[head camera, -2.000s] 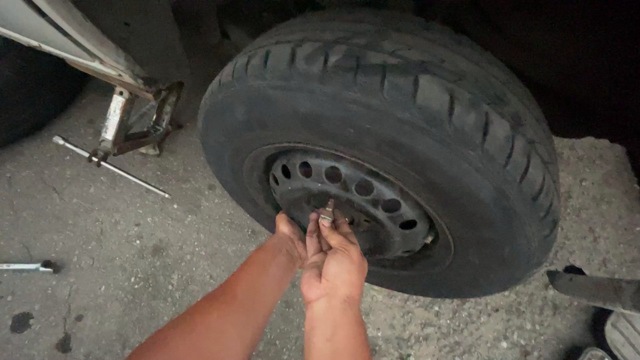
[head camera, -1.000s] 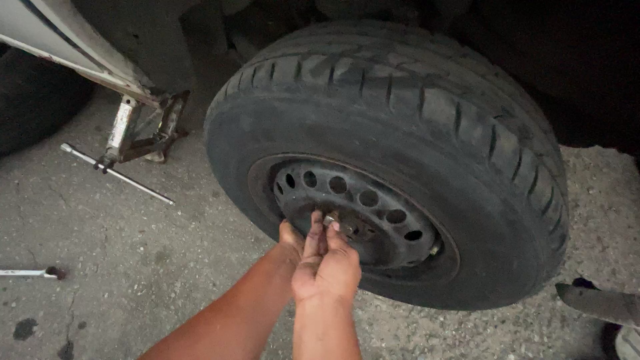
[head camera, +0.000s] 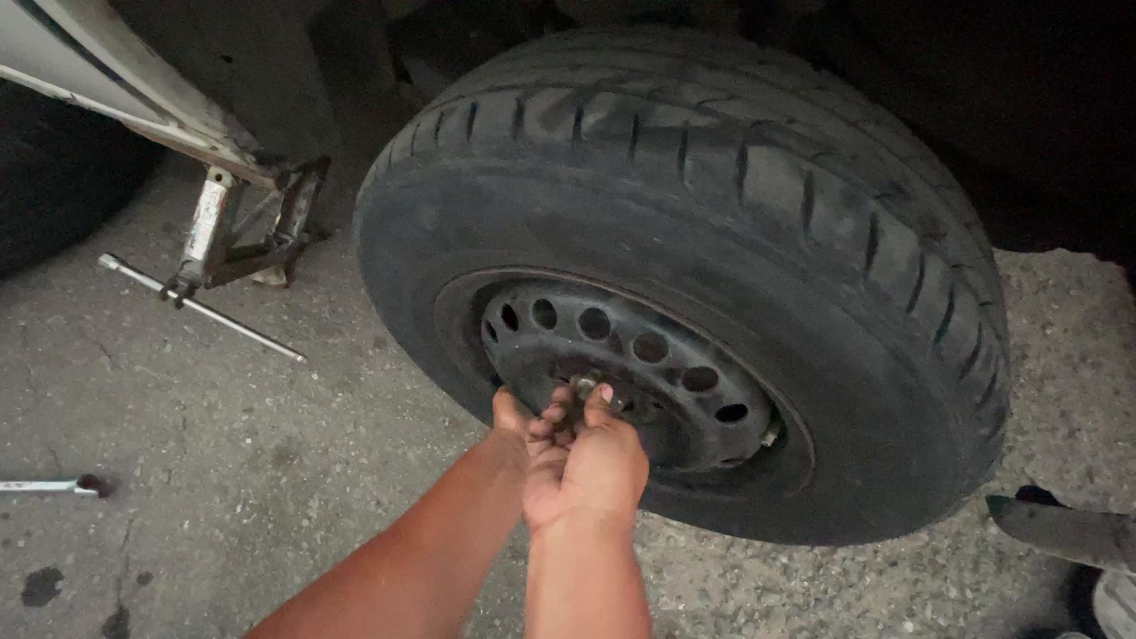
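A car wheel with a black steel rim and a worn tire stands upright at the car. My right hand is palm up at the rim's centre, its thumb and fingers closed on a small metal wheel bolt. Just left of it is my left hand, with its thumb near the rim's lower left edge; its other fingers are hidden behind my right hand, so what it holds does not show.
A scissor jack stands under the car's sill on the left. A metal bar with a socket end is at its base. Another wrench lies on the concrete at the far left. A shoe shows at the lower right.
My right hand's fingers have shifted at the hub, and its thumb now points up beside the bolt. The left hand remains by the rim.
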